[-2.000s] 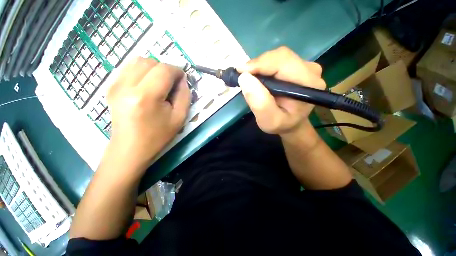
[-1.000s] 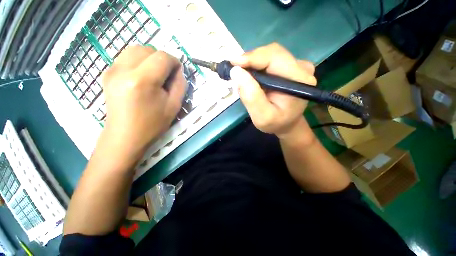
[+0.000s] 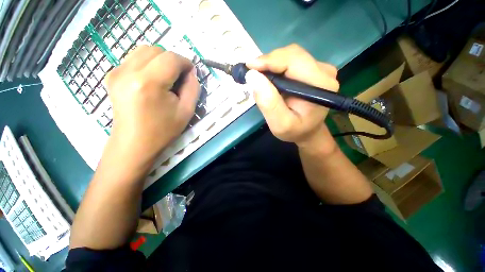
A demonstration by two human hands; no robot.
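Observation:
My right hand (image 3: 295, 93) grips the black soldering iron (image 3: 314, 94) like a pen. Its thin tip points left at the PCB panel (image 3: 125, 32), just right of my left fingers. My left hand (image 3: 151, 95) is curled with thumb and fingers together over the panel; what is between the fingers is hidden. The green panel with rows of small rectangles lies in the white carrier tray (image 3: 66, 114), partly covered by my left hand. A thin solder wire (image 3: 26, 86) shows on the bench at the left edge; its link to my left hand is not visible.
Stacked trays (image 3: 32, 37) stand at the upper left. A second tray pile (image 3: 34, 202) lies at the lower left. The green bench edge (image 3: 212, 135) runs below the tray. Open cardboard boxes (image 3: 407, 183) stand on the floor at right. A clear plastic bag (image 3: 174, 212) is below the bench.
Compared with two seconds ago, both hands and the iron sit slightly further left and up. Since one second ago they have barely moved; the iron's tip stays beside my left fingers.

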